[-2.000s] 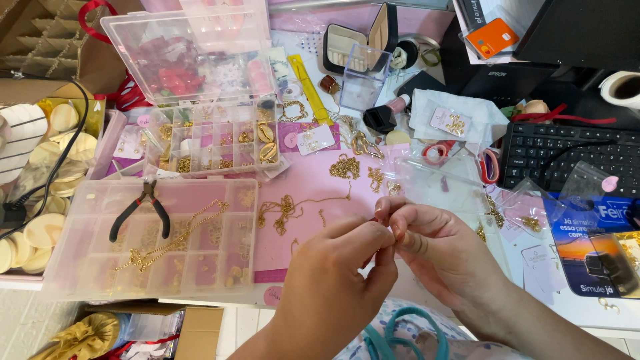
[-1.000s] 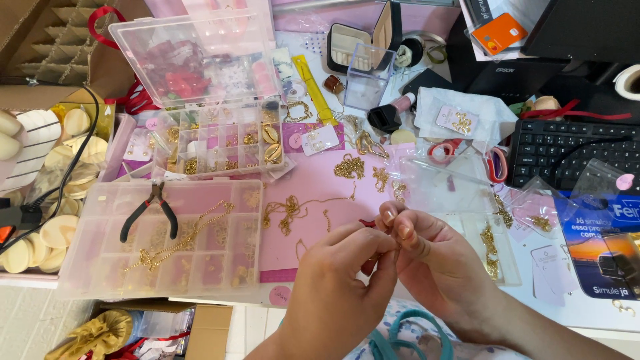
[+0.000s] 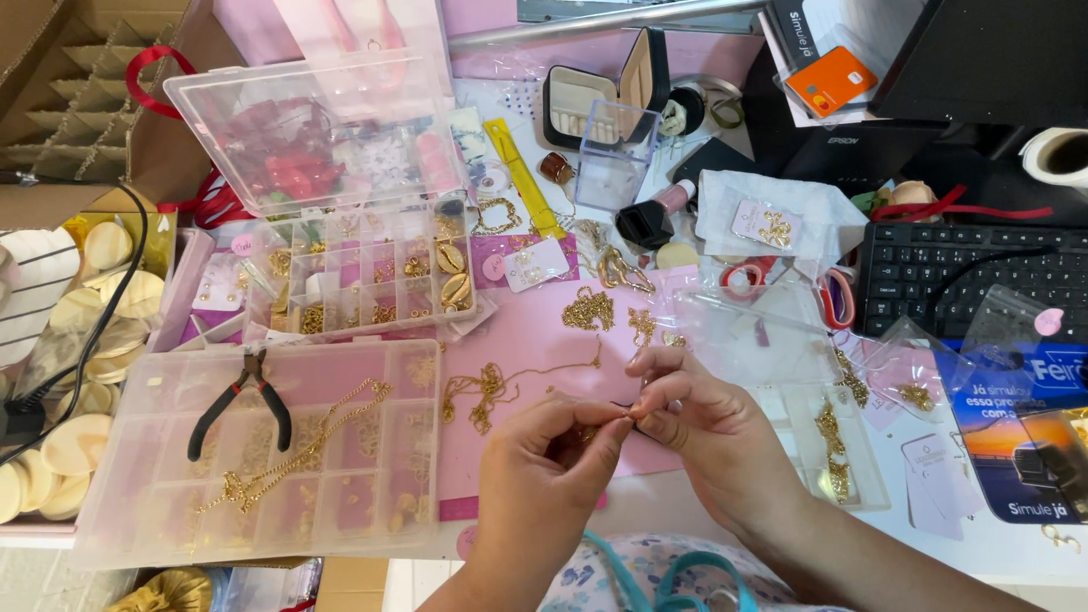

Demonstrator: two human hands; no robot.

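My left hand (image 3: 552,463) and my right hand (image 3: 710,433) meet at the fingertips over the pink sheet at the near edge. Between them is a small dark, thin piece, mostly hidden by the fingers; what it is I cannot tell. A bit of gold shows inside my left hand. Just beyond lie a tangled gold chain (image 3: 483,391) and a heap of gold chain (image 3: 588,308). To the left, pliers with black and red handles (image 3: 246,404) rest on the closed lid of a clear compartment box (image 3: 153,476), beside another gold chain (image 3: 314,449).
An open divided organizer (image 3: 374,280) of gold findings stands at back left. Further back are a yellow strip (image 3: 520,174), a black jewelry case (image 3: 586,102) and a clear plastic cup (image 3: 614,161). Scissors (image 3: 837,297), a keyboard (image 3: 977,263) and a clear box with chains (image 3: 858,450) lie right.
Both hands stay together at the fingertips. The fingers of my right hand have shifted and spread somewhat. The pliers and chains lie as before.
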